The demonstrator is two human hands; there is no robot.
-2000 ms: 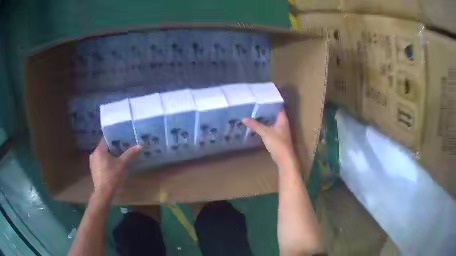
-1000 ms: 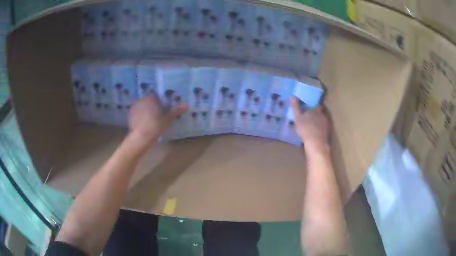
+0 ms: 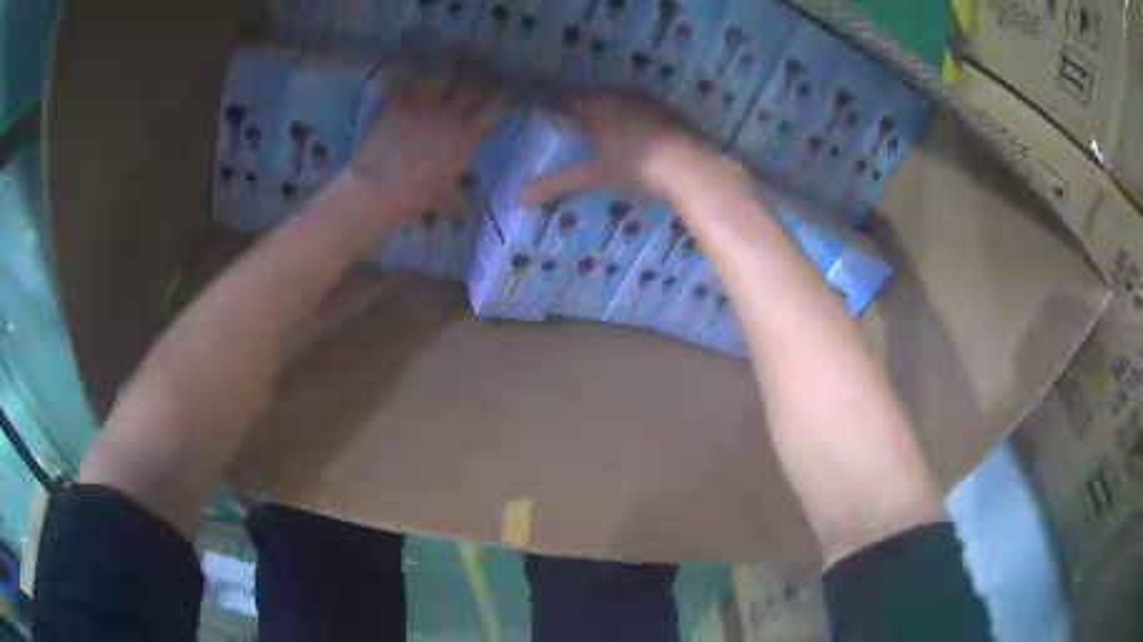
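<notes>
Light-blue retail boxes [image 3: 633,270] with dark round-headed pictures stand in rows inside the large brown master carton [image 3: 414,414]. One row lies along the far wall and a nearer row stands in front of it. My left hand [image 3: 426,144] is blurred, over the left-middle part of the nearer row, its fingertips unclear. My right hand [image 3: 614,144] is beside it with fingers apart, at the top of a box [image 3: 520,176] near the middle that stands out at an angle from its left neighbours. The right-end box [image 3: 859,276] is tilted.
Brown printed cartons [image 3: 1090,238] stand to the right of the master carton. A whitish sheet [image 3: 1009,527] lies at the lower right. The green floor [image 3: 451,583] with a yellow line shows below, between my dark-clad legs.
The row I held earlier is now down inside the carton in the nearer row. My right hand has moved left from the row's right end, and both hands are now close together near the middle.
</notes>
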